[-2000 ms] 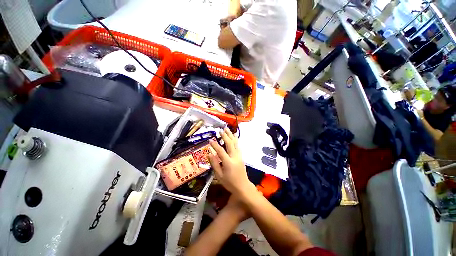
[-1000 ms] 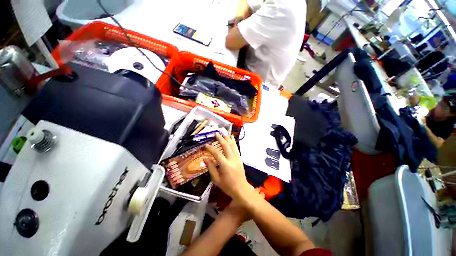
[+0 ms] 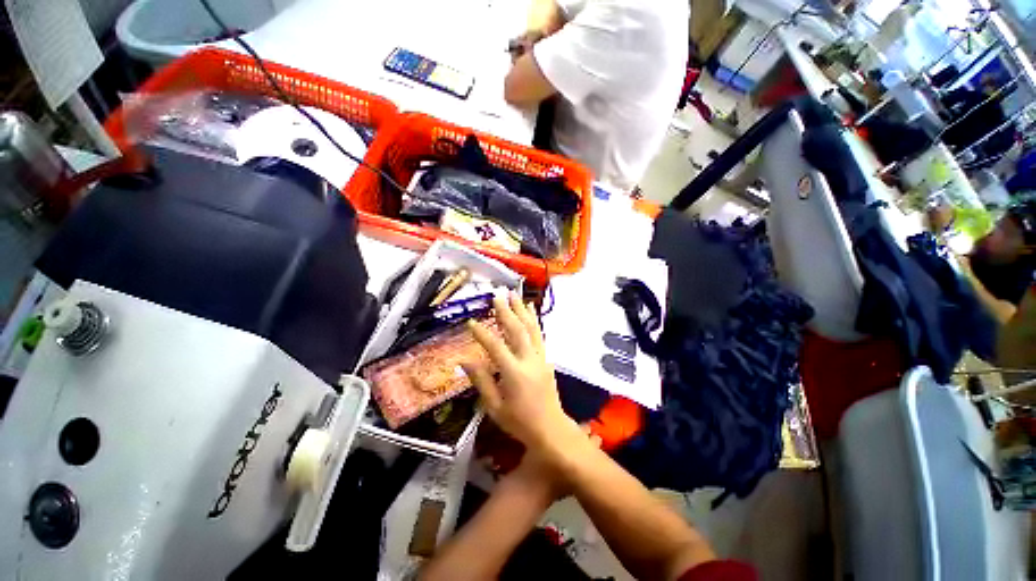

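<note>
A smartphone (image 3: 426,377) with a pinkish-orange screen lies tilted across a narrow white tray (image 3: 411,440) that holds pens and small items. My right hand (image 3: 517,375) is over the phone's right end, palm down with fingers spread. Its fingertips are at or just above the screen; contact cannot be told. My left forearm comes from the bottom and crosses under my right wrist. My left hand (image 3: 553,471) is mostly hidden there, beside a bright orange patch (image 3: 616,422).
A white brother machine (image 3: 170,397) with a pale handwheel (image 3: 305,460) stands at left. Orange baskets (image 3: 386,170) hold bagged dark parts behind the tray. A white sheet (image 3: 585,340) bears dark ovals and a black loop. Dark garments (image 3: 727,363) lie right. A person in white sits beyond.
My right hand stays over the phone; its fingers have spread slightly and moved a little. The phone's screen picture has changed. The camera view has shifted slightly.
</note>
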